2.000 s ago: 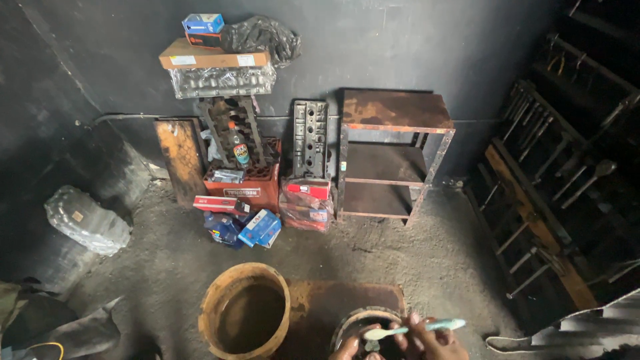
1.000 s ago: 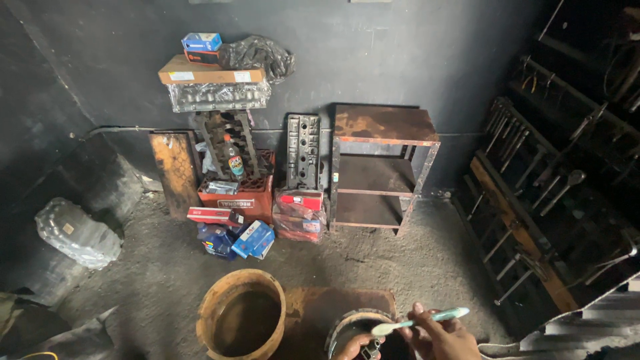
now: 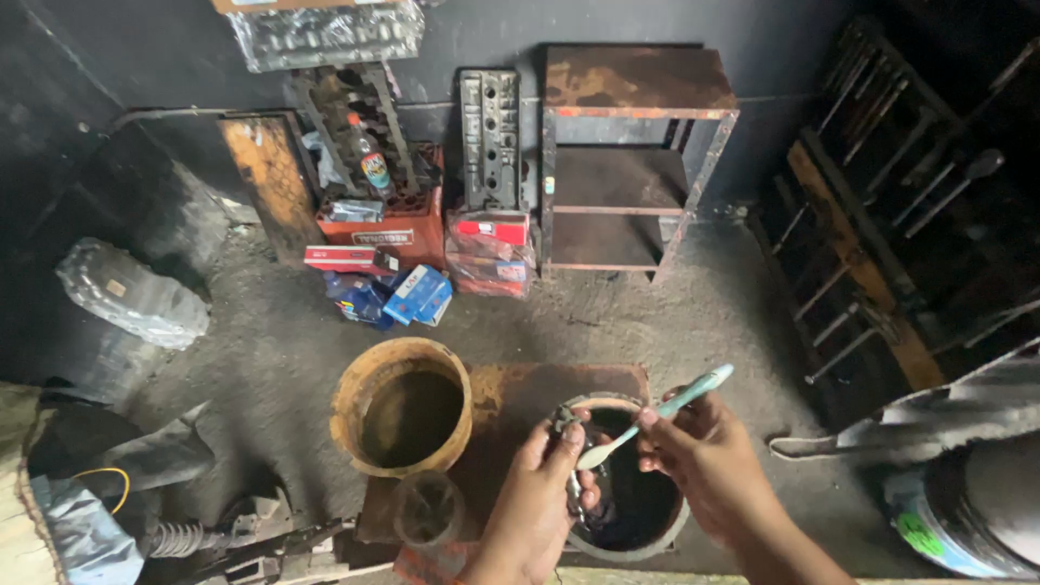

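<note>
Over a round tub of dark liquid (image 3: 642, 504), my left hand (image 3: 548, 479) grips a small dark metal part (image 3: 571, 422), partly covered by the fingers. My right hand (image 3: 699, 447) holds a pale green toothbrush (image 3: 678, 406) by its middle. The brush's lower, whitish end lies close against the metal part; whether they touch is unclear. The tub stands on a rusty metal plate (image 3: 561, 386). Left of it are a yellowish bucket (image 3: 341, 431) holding murky liquid and a clear container (image 3: 428, 508).
A rusty shelf unit (image 3: 638, 77) stands by the wall, beside a cylinder head (image 3: 491, 138) and a red crate (image 3: 382, 236) with an engine block (image 3: 349, 122). Blue boxes (image 3: 418, 294) lie in front. Tools hang on a rack (image 3: 861, 268) at right; a coil spring (image 3: 177, 539) lies lower left.
Both hands have come further into view, with the toothbrush and metal part still held. The brush now slants more steeply, its whitish end lower. The view has shifted.
</note>
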